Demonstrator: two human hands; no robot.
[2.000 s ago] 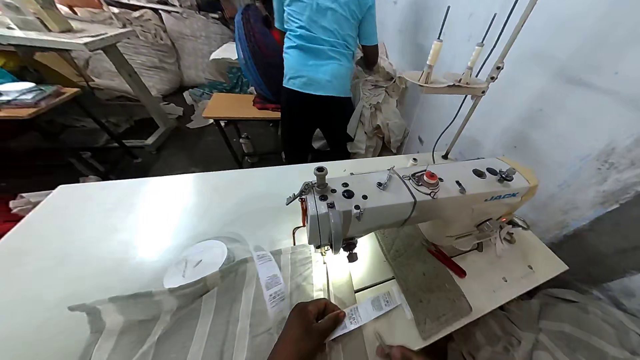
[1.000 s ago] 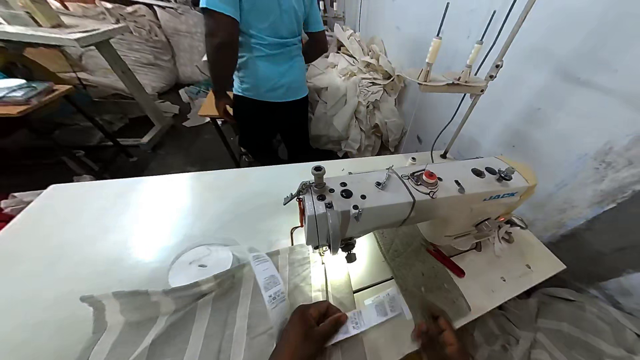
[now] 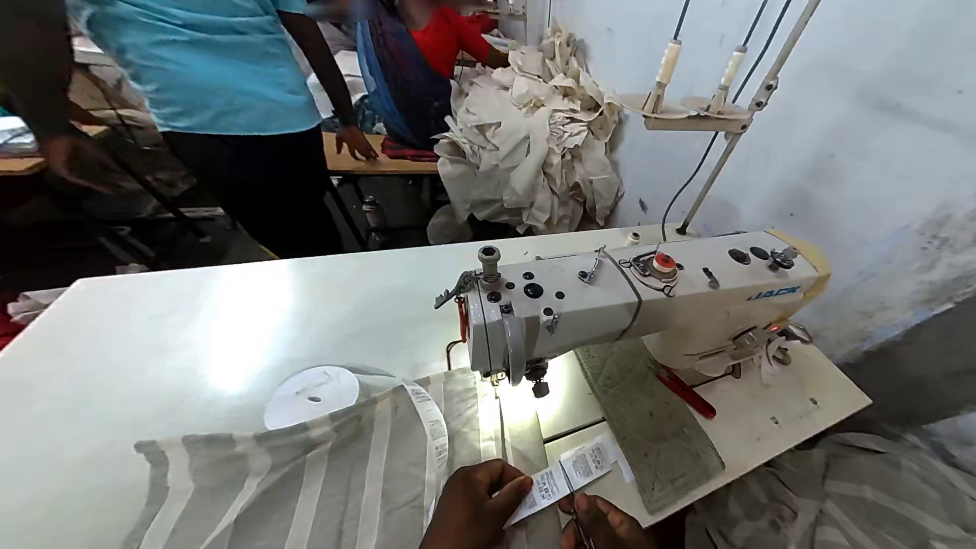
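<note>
My left hand (image 3: 476,507) pinches one end of a white printed label strip (image 3: 545,492) between thumb and fingers, beside the striped grey-and-cream fabric (image 3: 305,480). My right hand (image 3: 606,526) holds a small dark metal cutting tool (image 3: 573,499), probably scissors or thread snips, its blade across the strip. The strip's far end lies near other white labels on the machine bed. The fabric runs under the needle area of a lit Jack sewing machine (image 3: 579,305). A curved printed label ribbon (image 3: 432,427) lies on the fabric, near a white roll (image 3: 313,396) partly covered by fabric.
A grey-green cloth pad (image 3: 648,419) and a red-handled tool (image 3: 690,393) lie right of the needle. A thread stand (image 3: 698,118) rises behind. Striped fabric (image 3: 854,496) hangs at lower right. Beyond the white table (image 3: 191,320) are a person in blue, another in red, and heaped cloth (image 3: 534,145).
My right hand has come to the label strip with the cutting tool across it. The person in blue has moved left and nearer. A person in red now shows behind.
</note>
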